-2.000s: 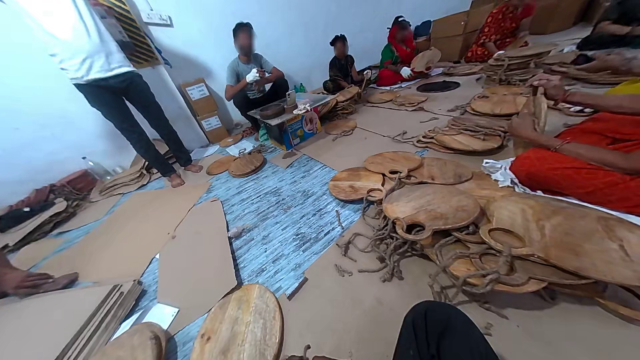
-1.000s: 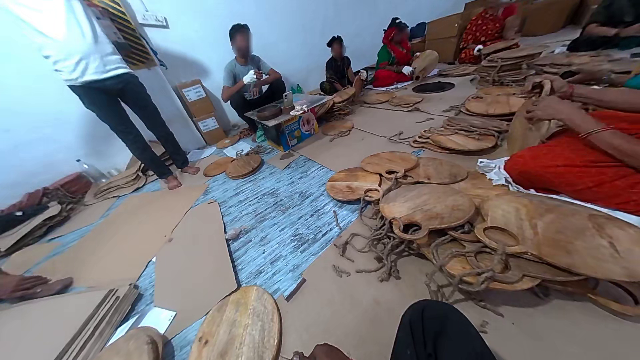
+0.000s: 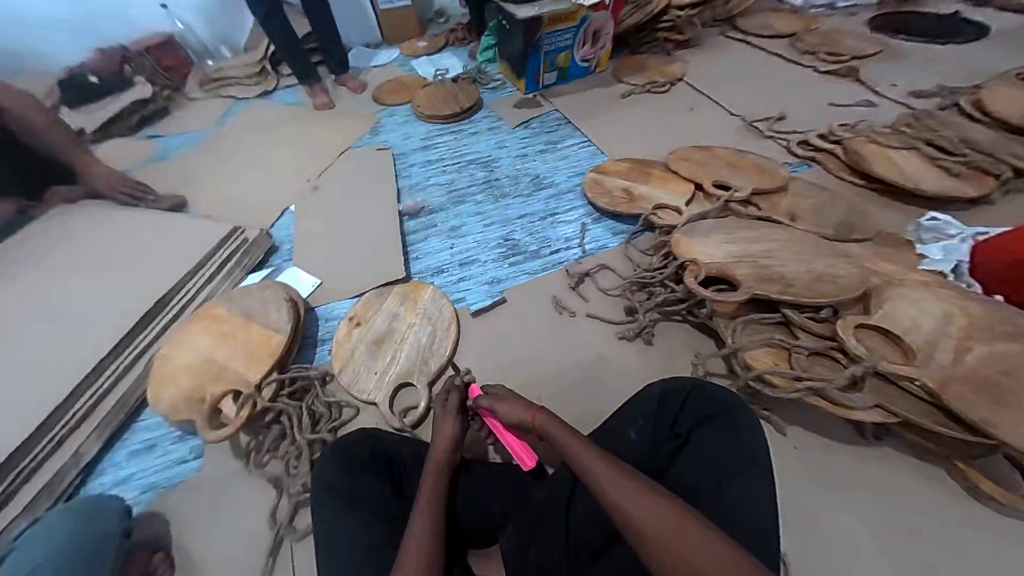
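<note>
My right hand [image 3: 508,408] is closed around a bright pink tool handle [image 3: 508,432]; what kind of tool it is cannot be told. Close against it, my left hand [image 3: 452,412] grips a short piece of brown rope [image 3: 464,374], whose knotted end shows above the fingers. Just beyond my left hand lies a round wooden board with a ring handle [image 3: 396,344], its ring toward me. To its left is a small stack of similar boards [image 3: 220,352] with a tangle of brown ropes [image 3: 296,436] beside their handles.
Many round wooden boards [image 3: 768,260] with ropes are heaped at my right. Stacked cardboard sheets [image 3: 120,320] lie at the left, near a person's hand [image 3: 120,186]. A person stands barefoot farther back, near a printed box [image 3: 556,48]. Cardboard pieces [image 3: 352,224] cover parts of the blue floor.
The view has tilted down, bringing both my hands, the pink-handled tool and the rope into sight. One second ago only part of a hand showed at the bottom edge.
</note>
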